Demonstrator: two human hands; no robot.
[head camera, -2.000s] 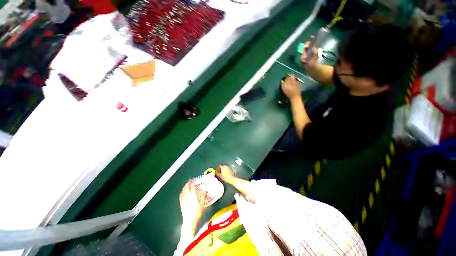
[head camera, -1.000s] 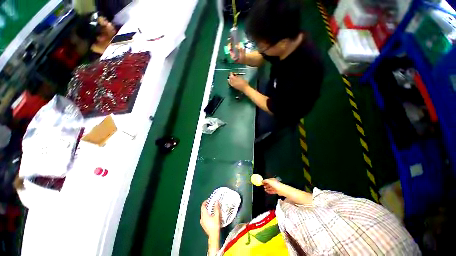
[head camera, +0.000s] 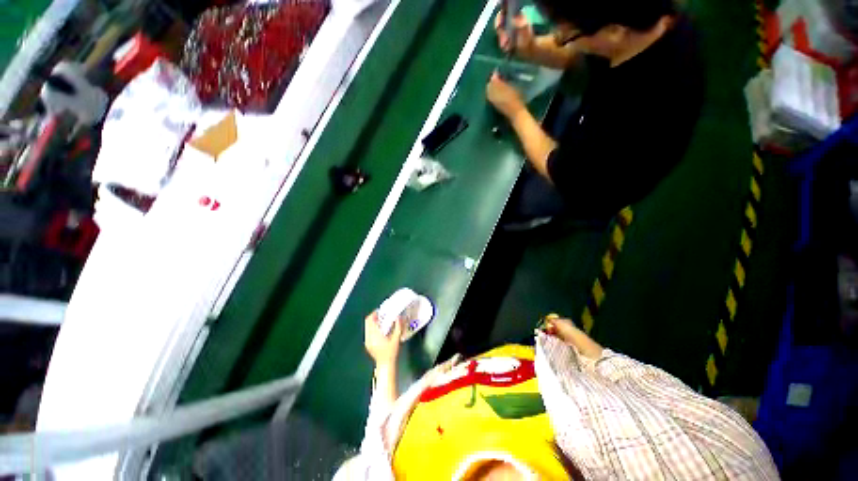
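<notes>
A small white round fan (head camera: 406, 314) is in my left hand (head camera: 382, 342) above the green bench, in front of my chest. Its slatted face is turned partly away, and its rounded side shows. My fingers are around its left edge. My right hand (head camera: 572, 333) is out to the right, past the bench's edge and beside my checked sleeve. It pinches a small yellowish thing (head camera: 548, 323), which looks like the yellow disc seen edge-on, but it is small and blurred.
A person in black (head camera: 626, 113) works at the bench ahead. A dark flat rectangle (head camera: 444, 133) and a crumpled clear bag (head camera: 429, 174) lie on the bench. A black part (head camera: 349, 178) sits on the green strip to the left. A pale rail (head camera: 188, 425) crosses the lower left.
My right hand has moved from the fan out to the right with the small yellow disc. My left hand has turned the fan so that its side shows. The view has swung.
</notes>
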